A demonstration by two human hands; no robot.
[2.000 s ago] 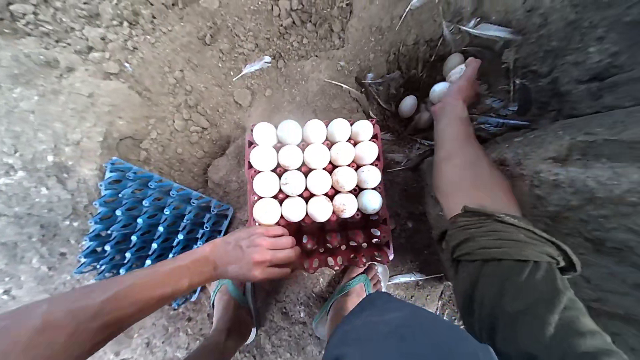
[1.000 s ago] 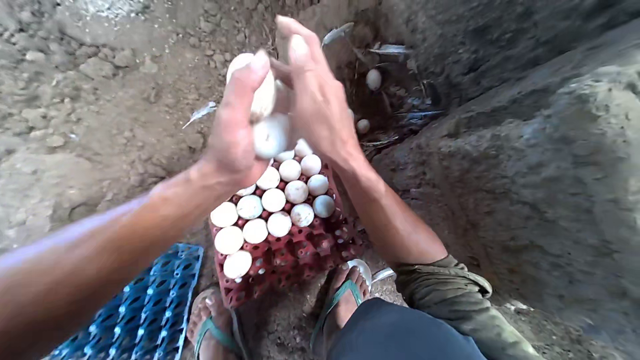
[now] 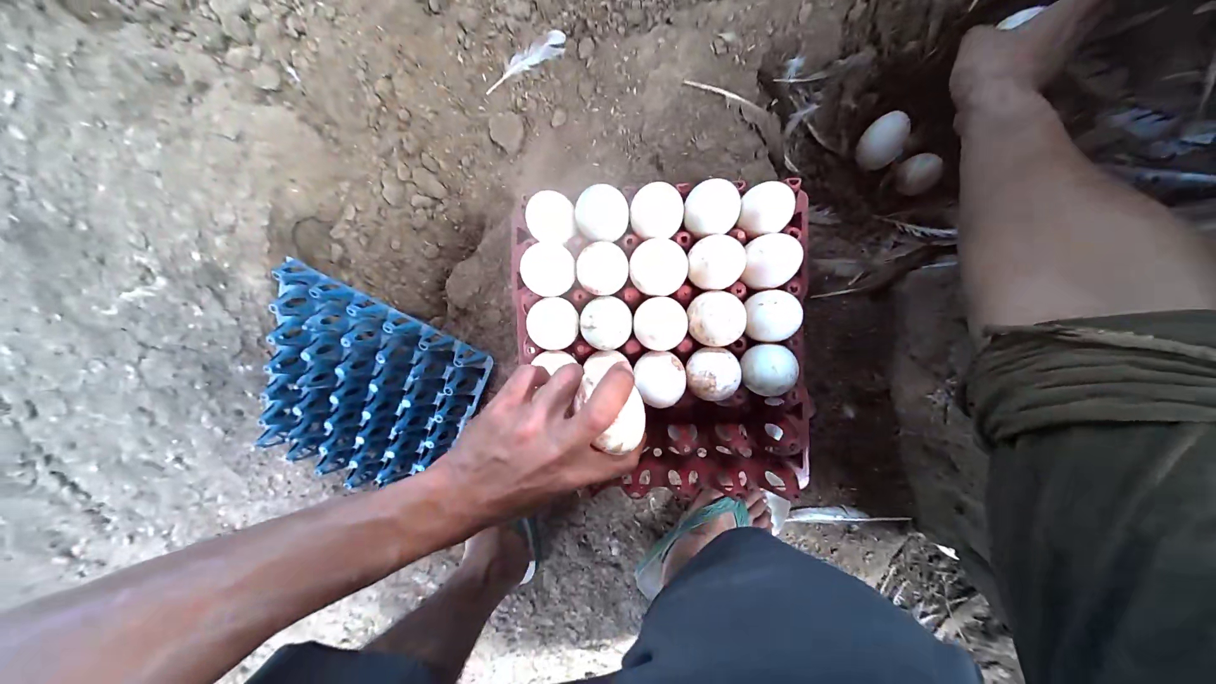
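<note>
A red plastic egg tray lies on the dirt at the centre, with several rows of white eggs in its upper part and bare cups along its lower part. Over its lower left cups, my left hand grips a white egg; whether other eggs are under the palm is hidden. At the top right my right hand reaches into a hollow in the ground, partly cut off by the frame. A pale egg shows at its fingers. Two more eggs lie in the hollow beside the wrist.
A blue plastic egg tray rests tilted on the ground left of the red one. My feet in green-strapped sandals stand just below the trays. An earthen ledge rises at the right. Feathers and twigs lie about.
One second ago both hands were together above the red tray with eggs between them. Now they are apart, the left low at the tray, the right at the hollow.
</note>
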